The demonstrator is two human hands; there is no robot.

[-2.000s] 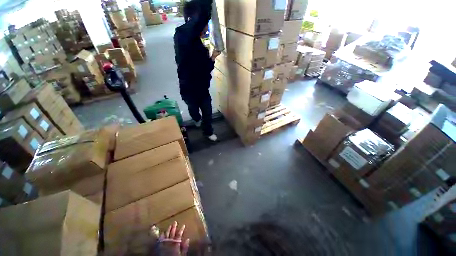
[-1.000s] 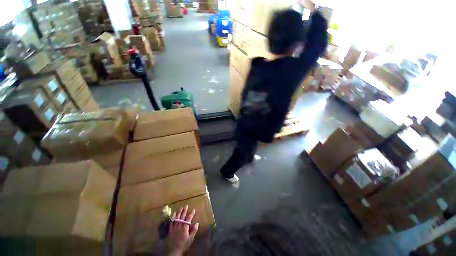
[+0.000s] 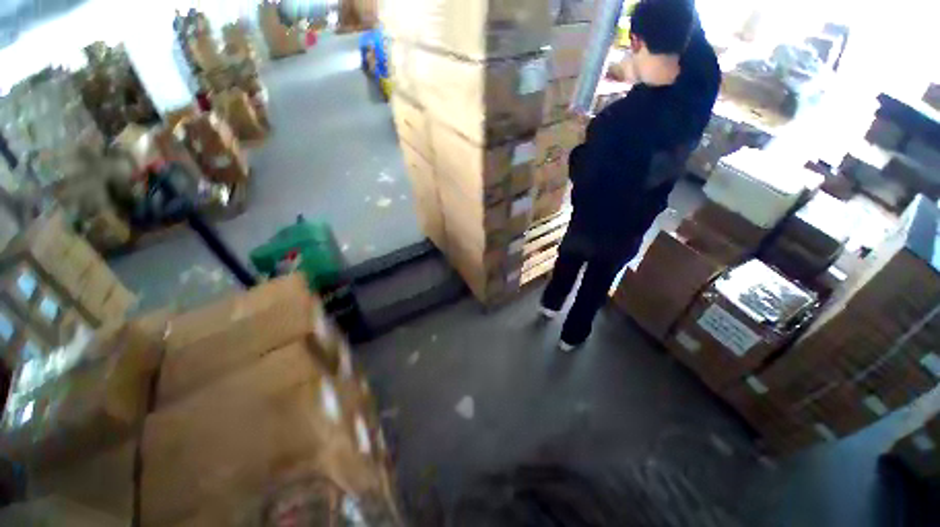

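Brown cartons (image 3: 232, 386) are stacked close in front of me at the lower left, blurred by motion. White labels show on their right side. A blurred brownish shape on the cartons at the bottom edge may be my left hand (image 3: 297, 502); its fingers cannot be made out. My right hand is not in view. Behind these cartons stands a green pallet truck (image 3: 299, 252) with a dark tiller. Its dark forks (image 3: 402, 293) reach toward a tall carton stack (image 3: 454, 154) on a pale wooden pallet (image 3: 541, 247).
A person in dark clothes (image 3: 639, 154) stands right of the tall stack, back mostly toward me. Cartons, one wrapped in shiny film (image 3: 758, 299), line the right side. More cartons (image 3: 62, 262) stand at the left. Grey floor (image 3: 484, 381) lies between. A blue object (image 3: 376, 57) shows farther back.
The person has moved from in front of the tall stack to its right side. My view has shifted, and the near cartons sit lower and farther left. The hand seen clearly before is now blurred or hidden.
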